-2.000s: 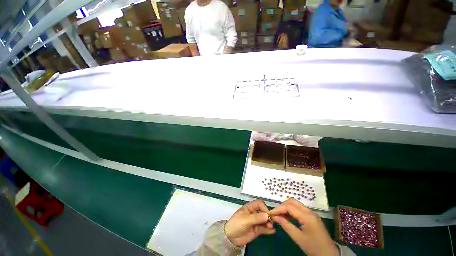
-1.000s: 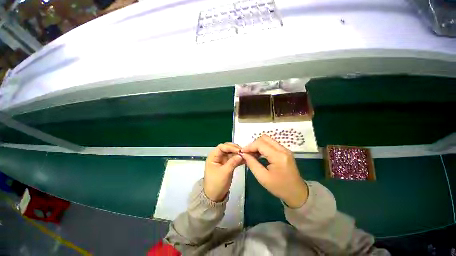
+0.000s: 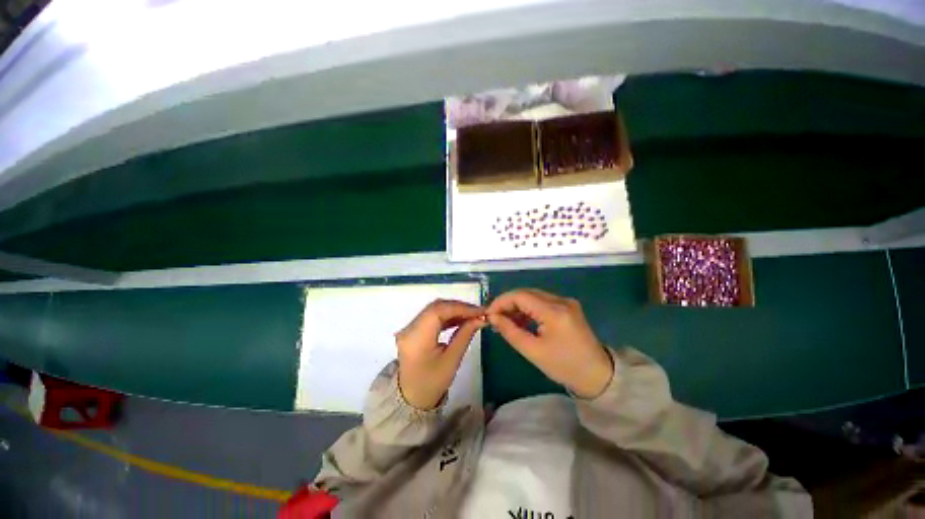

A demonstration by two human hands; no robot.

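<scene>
A tiny pinkish part (image 3: 485, 317) is pinched where my fingertips meet, above the right edge of the blank white board. My left hand (image 3: 434, 350) and my right hand (image 3: 548, 335) both close thumb and finger on it. Whether it is one piece or two is too small to tell. A shallow cardboard tray (image 3: 751, 274) full of glittering pink-purple pieces lies right of my hands. Several tiny pinkish pieces (image 3: 553, 225) lie in rough rows on a second white board (image 3: 472, 243) beyond my hands.
Twin cardboard boxes (image 3: 548, 183) stand behind the rows, the left dark inside, the right holding pinkish bits. The blank white board (image 3: 355, 340) lies on the green bench (image 3: 162, 335). A white rail crosses the bench. A red stool (image 3: 76, 403) is on the floor at left.
The view has tilted down, so the upper white shelf and the people behind it have left the picture. My hands stay together, fingertips touching.
</scene>
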